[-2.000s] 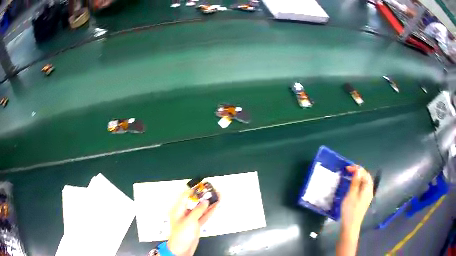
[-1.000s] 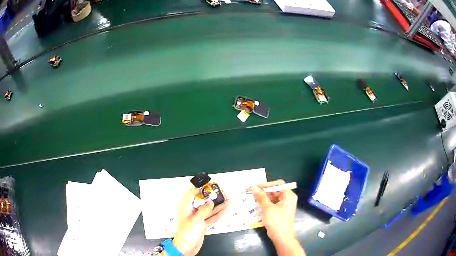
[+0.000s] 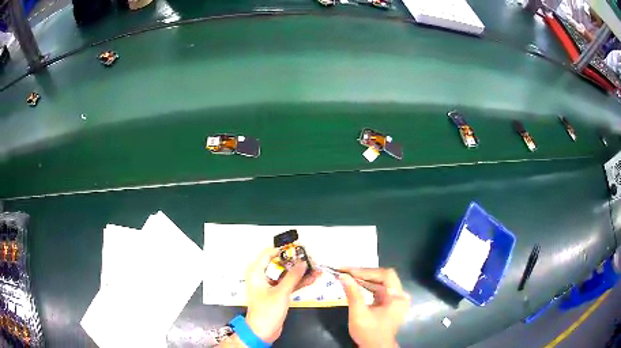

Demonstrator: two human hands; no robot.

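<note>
My left hand (image 3: 271, 299), with a blue wristband (image 3: 249, 333), holds a small device assembly (image 3: 294, 257) over the adhesive sheet. Its black display module (image 3: 286, 238) hangs off the far end, with orange flex between, and a small white piece (image 3: 275, 270) sits at its left side. My right hand (image 3: 378, 309) holds slim tweezers (image 3: 336, 271) like a pen, tips near the device's right side. Whether the tips touch or hold anything is too small to tell. The white adhesive sheet (image 3: 231, 251) lies under both hands, with small bluish marks.
Overlapping white sheets (image 3: 146, 279) lie left, a blister tray (image 3: 17, 272) far left. A blue bin (image 3: 500, 262) with white slips (image 3: 466, 259) and a dark pen-like tool (image 3: 529, 267) lie right. A small white square (image 3: 447, 322) is nearby. The green conveyor (image 3: 306, 88) carries several units ahead.
My right hand has gone from the blue bin to beside the device, now with tweezers. My left hand keeps holding the device. In the picture, the belt units have shifted right.
</note>
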